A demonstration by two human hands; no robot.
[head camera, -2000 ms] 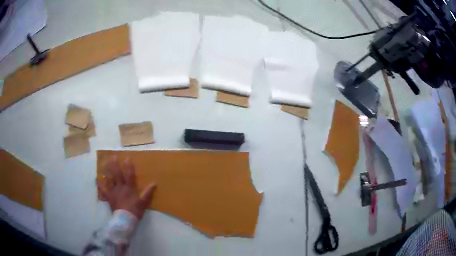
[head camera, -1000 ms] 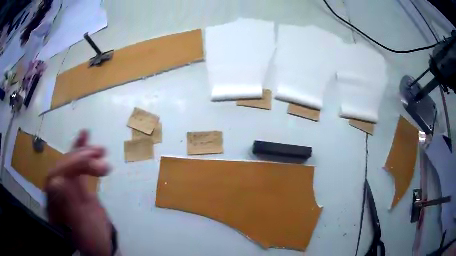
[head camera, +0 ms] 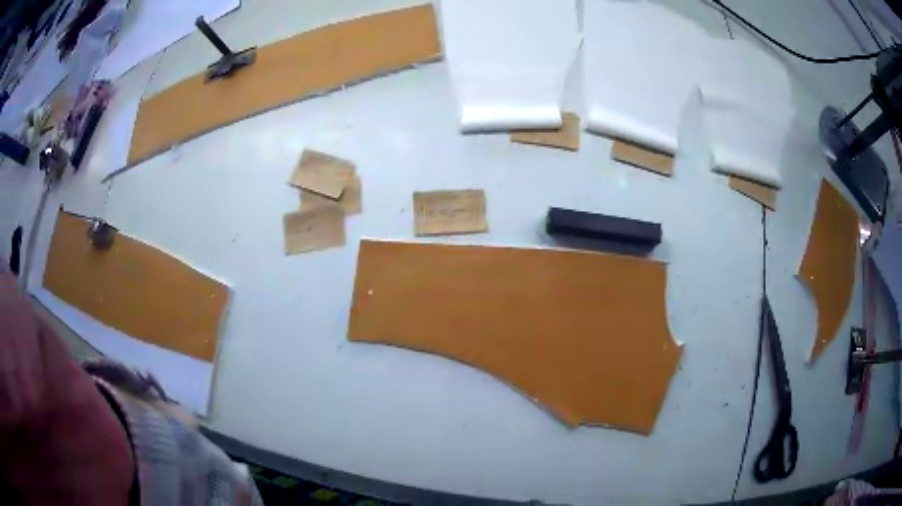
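A tan-orange card pattern (head camera: 514,326) lies flat in front of me, with thin white edging along its curved lower side. A dark pattern weight (head camera: 603,229) lies beside its top edge. Black-handled shears (head camera: 779,405) lie to its right, blades pointing away. My left hand (head camera: 59,395) is large, close to the camera and cut off by the left edge; its fingers do not show. My right hand is out of view; only a bit of sleeve shows at the bottom right corner.
Brown tickets (head camera: 450,211) lie behind the pattern. Folded white panels (head camera: 509,69) rest on tickets farther back. Clamped patterns (head camera: 287,74) lie at the left, one with a clamp (head camera: 229,64). A small curved pattern (head camera: 831,262), another clamp and a grey machine base (head camera: 856,163) are at the right.
My left hand has left the card pattern and moved left, up close to the camera. The view has turned left, so the table's things show farther right.
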